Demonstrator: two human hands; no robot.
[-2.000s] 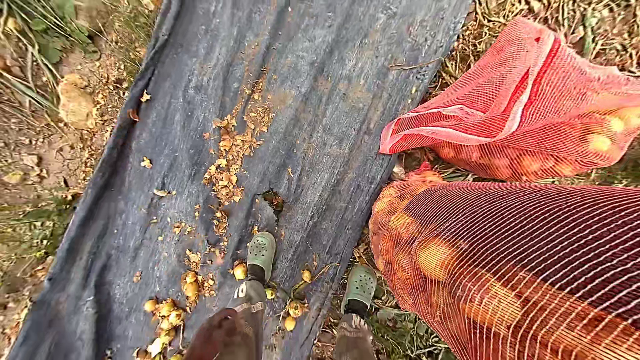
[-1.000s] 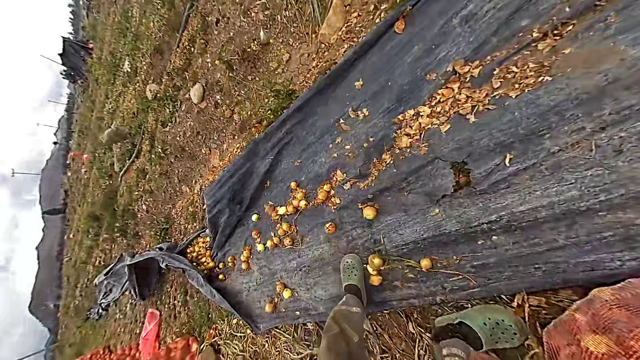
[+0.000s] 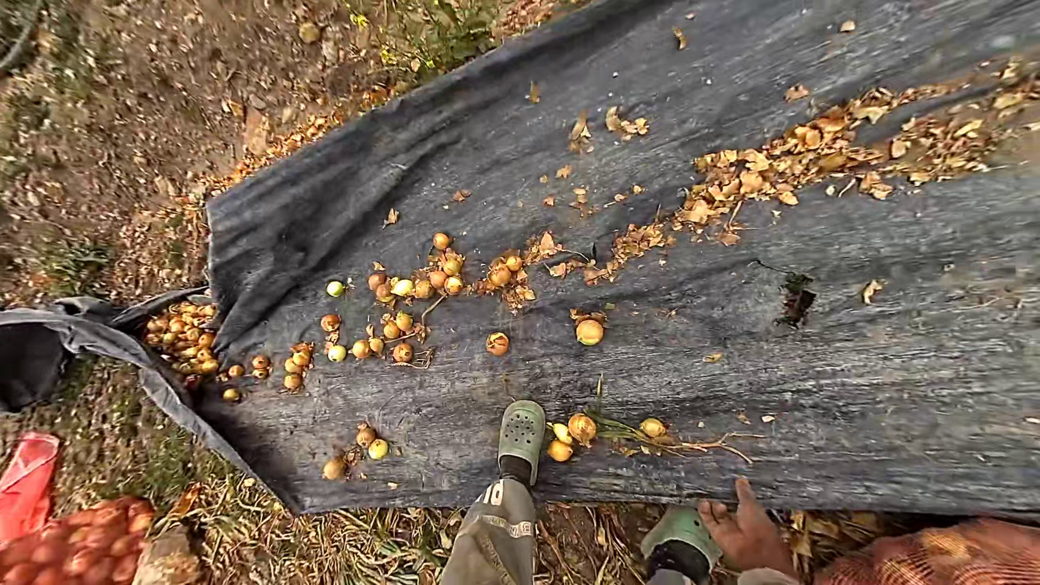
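My right hand [image 3: 743, 532] reaches in at the bottom, beside a green clog [image 3: 682, 532], near the edge of a dark woven ground sheet [image 3: 853, 422]. Its fingers are apart and nothing shows in them. My left hand is out of view. Small onions [image 3: 398, 325] lie scattered on the sheet. A few more, with a green stalk, lie right of the other green clog [image 3: 522, 435], which stands on the sheet. Loose dry onion skins [image 3: 756, 171] trail to the upper right. A red mesh sack [image 3: 942, 556] lies right of my hand, only partly in view.
A pile of onions [image 3: 183, 337] lies at the sheet's bunched left end. At lower left is another filled red mesh sack [image 3: 77, 540] with a flat red mesh piece [image 3: 28, 483]. The sheet has a torn hole [image 3: 796, 299]. Dry stalks [image 3: 325, 540] cover the ground below.
My right hand has come into view at the bottom. The view has tilted back down from the horizon and the hills. The onions lie as before on the sheet.
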